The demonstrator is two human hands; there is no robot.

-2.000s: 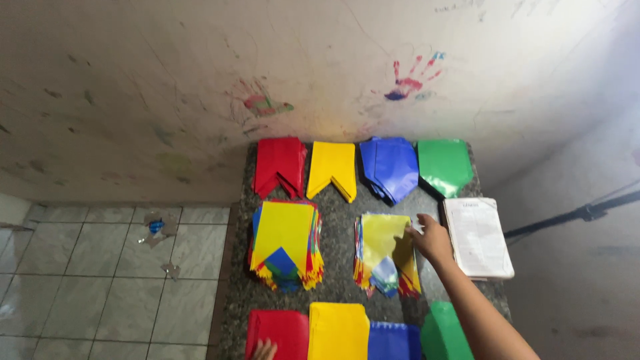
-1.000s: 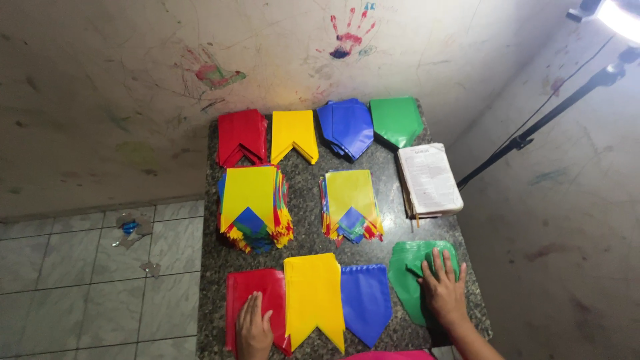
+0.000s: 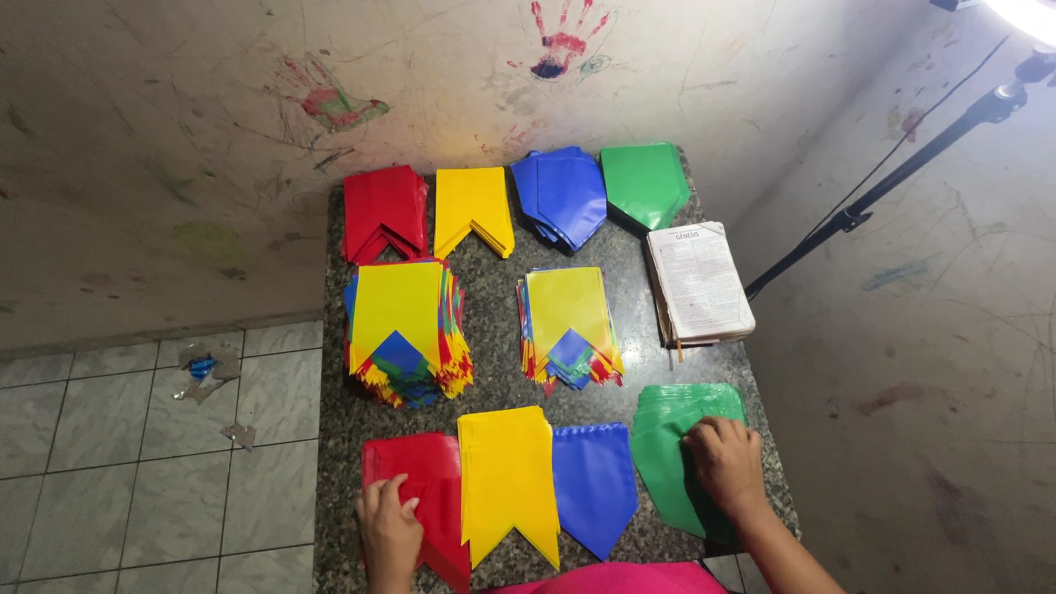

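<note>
My left hand (image 3: 389, 528) rests on the left edge of the red plastic pennants (image 3: 425, 470) at the near left, fingers slightly curled. With fingertips bent down, my right hand (image 3: 728, 458) touches the fanned green pennants (image 3: 664, 462) at the near right; whether it pinches one cannot be told. Between the hands lie yellow notched pennants (image 3: 507, 478) and blue pointed pennants (image 3: 594, 487). Farther back are two mixed-colour stacks topped with yellow, a thick one (image 3: 396, 305) and a thinner one (image 3: 568, 301). The back row holds red (image 3: 384, 206), yellow (image 3: 470, 202), blue (image 3: 561, 194) and green (image 3: 645, 181) piles.
A thick open book (image 3: 701, 285) lies at the right edge of the speckled granite table (image 3: 495, 330). A black stand (image 3: 907, 173) with a bright lamp leans in at the right. Paint-marked walls enclose the back and right. Torn scraps (image 3: 206, 371) lie on the tiled floor.
My right hand has moved from the thinner mixed stack to the near green pennants, where its spread fingers have since curled. My left hand stays at the red ones. The view has shifted.
</note>
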